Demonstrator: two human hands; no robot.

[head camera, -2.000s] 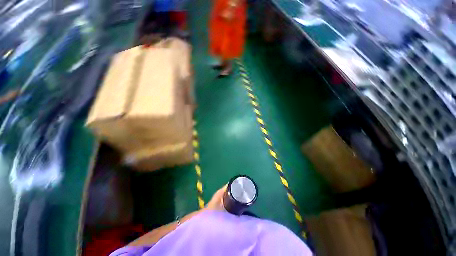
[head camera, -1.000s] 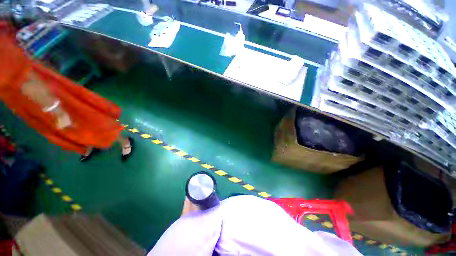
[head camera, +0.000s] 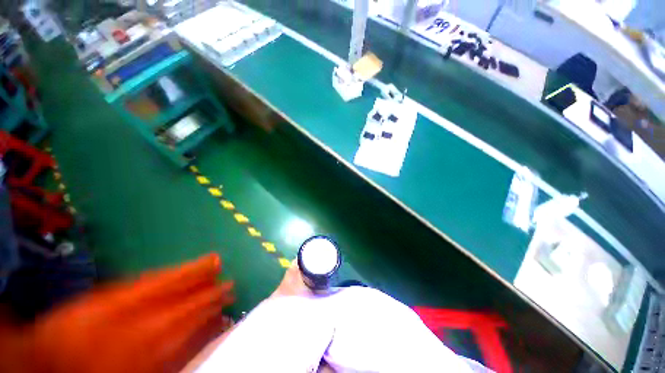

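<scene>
A black vacuum flask [head camera: 319, 261] with a round silver lid stands upright in front of my body, seen from above. My left hand [head camera: 291, 281] is closed around it from the left side, mostly hidden by the flask and my pale sleeve. My right hand is not in view. A red plastic stool [head camera: 467, 326] shows at the lower right, partly behind my clothing.
A long green-topped bench [head camera: 445, 173] runs diagonally, bearing a white sheet [head camera: 386, 137] with small dark parts. A teal machine stand [head camera: 169, 109] is at the upper left. A blurred person in orange [head camera: 138, 313] is close at the lower left. Yellow-black tape [head camera: 240, 218] marks the floor.
The view has swung from the aisle towards the bench. The person in orange is now closer, at the lower left. The carton and tray stack have mostly left view. The flask stays held.
</scene>
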